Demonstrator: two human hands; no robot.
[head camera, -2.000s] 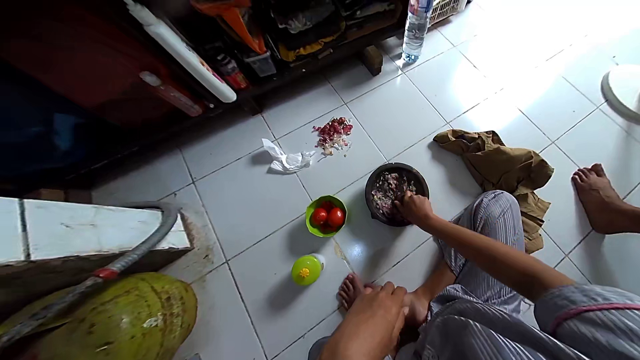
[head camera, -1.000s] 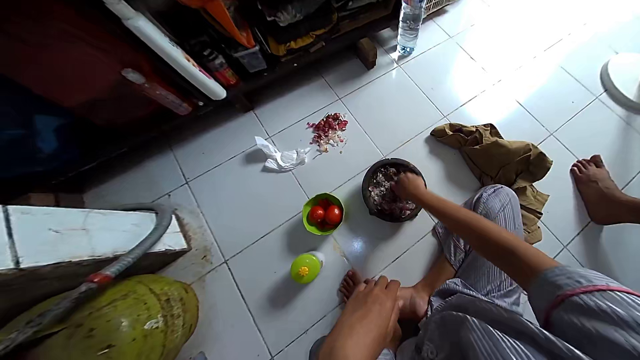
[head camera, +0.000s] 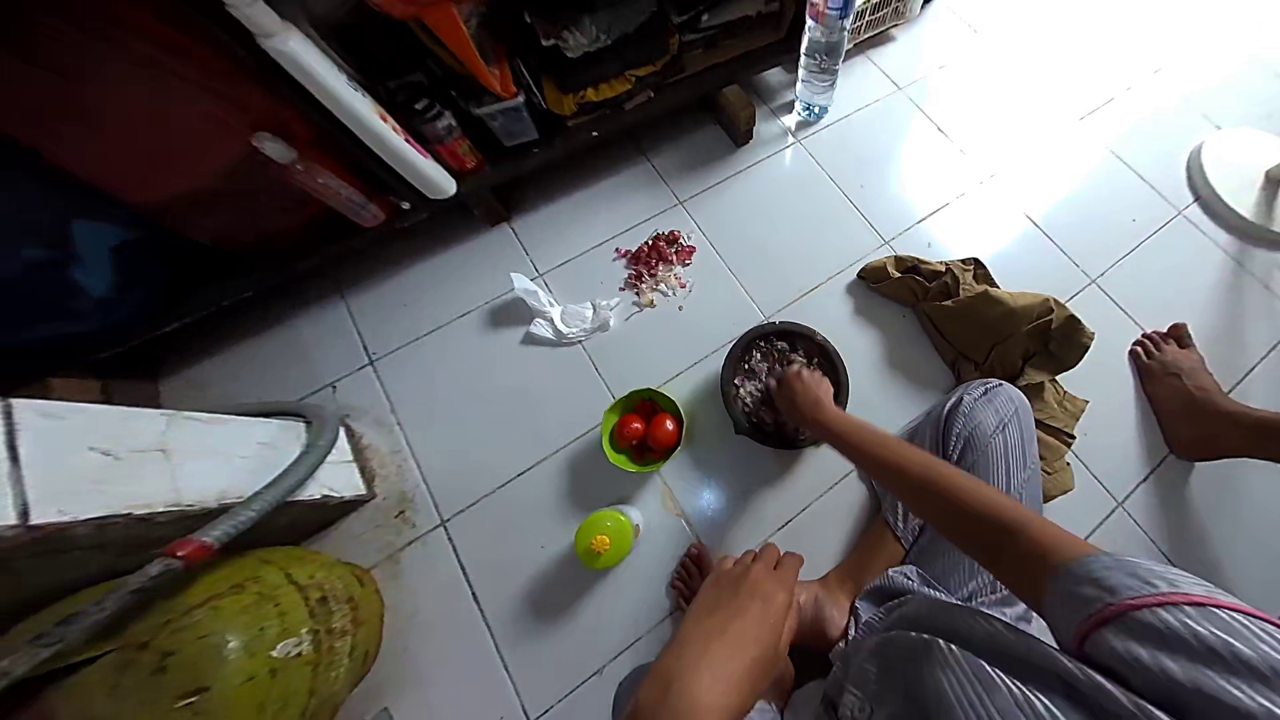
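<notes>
My right hand reaches down into a dark round mortar on the tiled floor. Its fingers are closed, but whatever they grip is hidden. Chopped, pale purplish pieces lie in the mortar around the hand. Near my bare foot, my left hand rests palm down with nothing visible in it. To the left of the mortar stands a green bowl with red tomatoes. Nearer to me is a container with a green lid.
Red and white peelings and crumpled white paper lie beyond the bowl. A brown cloth is right of the mortar, near another person's foot. A water bottle stands by the shelf; a green gas cylinder is at left.
My right hand has shifted within the mortar, from its near right side toward its middle. My left hand stays by my foot.
</notes>
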